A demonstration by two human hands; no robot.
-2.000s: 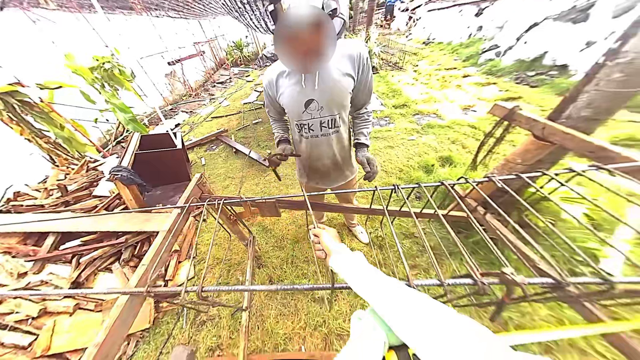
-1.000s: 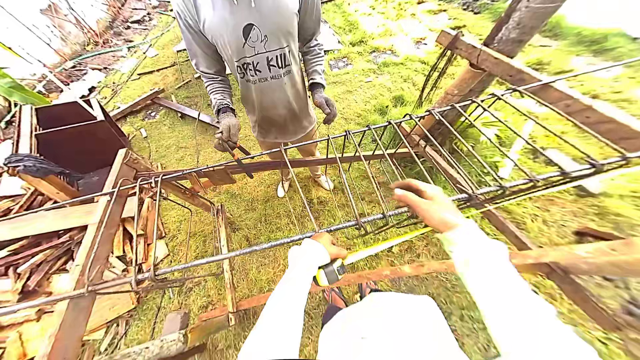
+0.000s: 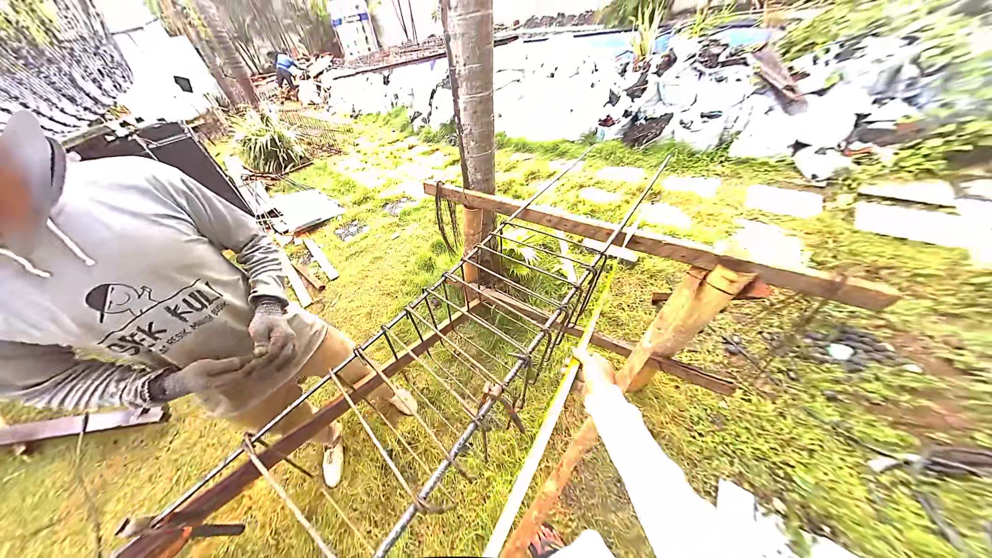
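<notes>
My right hand [image 3: 595, 372] holds the yellow blade of a tape measure [image 3: 559, 395], its arm in a white sleeve. The blade runs beside the near long bar of a steel rebar cage [image 3: 511, 372], from the lower middle of the view up toward the cage's far end. Rectangular stirrups are spaced along the cage. My left hand is out of view, and so is the tape's case. At the left, across the cage, a co-worker in a grey hooded top and gloves has both hands [image 3: 240, 364] together at the waist.
A wooden crossbeam [image 3: 666, 244] on a slanted post [image 3: 686, 325] holds up the cage's far end, beside a tree trunk [image 3: 474, 101]. Lower timbers run beneath the cage. Paving slabs [image 3: 783, 200] cross the grass, with white rubble sacks behind. Another person [image 3: 285, 71] bends over far back.
The view has swung right toward the cage's far end. My right hand has gone from open over the cage to holding the tape blade. My left hand and the tape case have left view.
</notes>
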